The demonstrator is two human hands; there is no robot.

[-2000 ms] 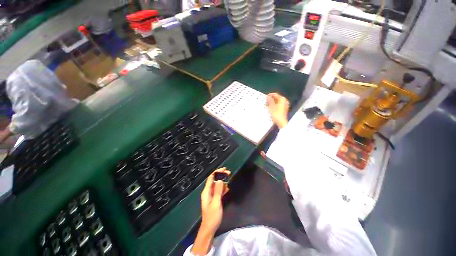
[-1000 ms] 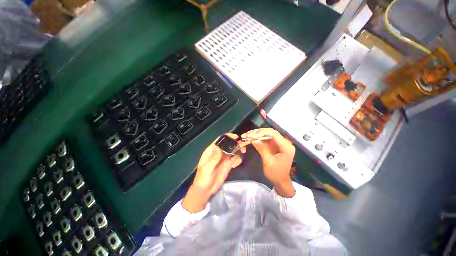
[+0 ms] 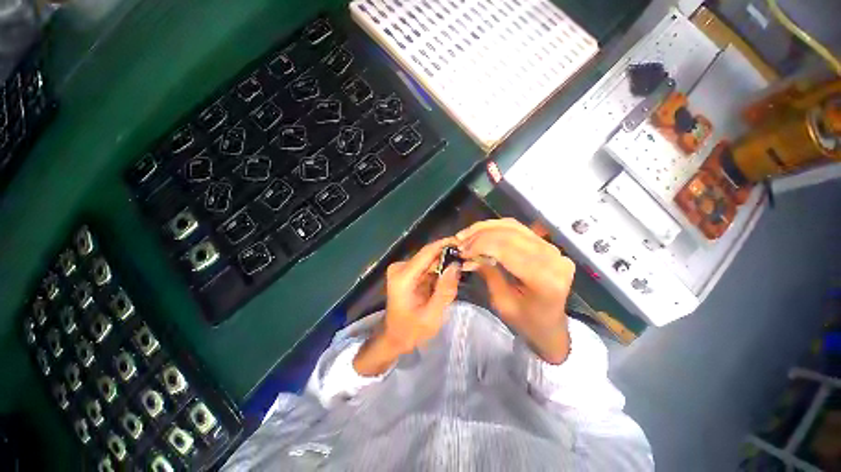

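A small black watch case [image 3: 450, 260] is held between both hands in front of my chest, mostly covered by fingers. My left hand [image 3: 420, 300] grips it from the left with thumb and fingers. My right hand [image 3: 521, 277] is at its right side, with the fingertips on or against it. A thin, pale piece seems to show at the right fingertips, too small and blurred to name. The white parts tray [image 3: 475, 69] with rows of dark slots lies ahead. The black blister tray [image 3: 304, 166] holds dark outlined frames and a few silvery-centred pieces.
A second black tray [image 3: 120, 359] of silvery-centred pieces is at lower left. The white press base [image 3: 599, 212] with round knobs is at right, carrying orange-brown fixtures [image 3: 708, 203] under the brass-gold cylinder [image 3: 784, 143]. Part of another dark tray shows at the far left edge.
My right hand has come back from the white tray to my left hand. The case has since turned and is more covered by fingers. The view has tilted down.
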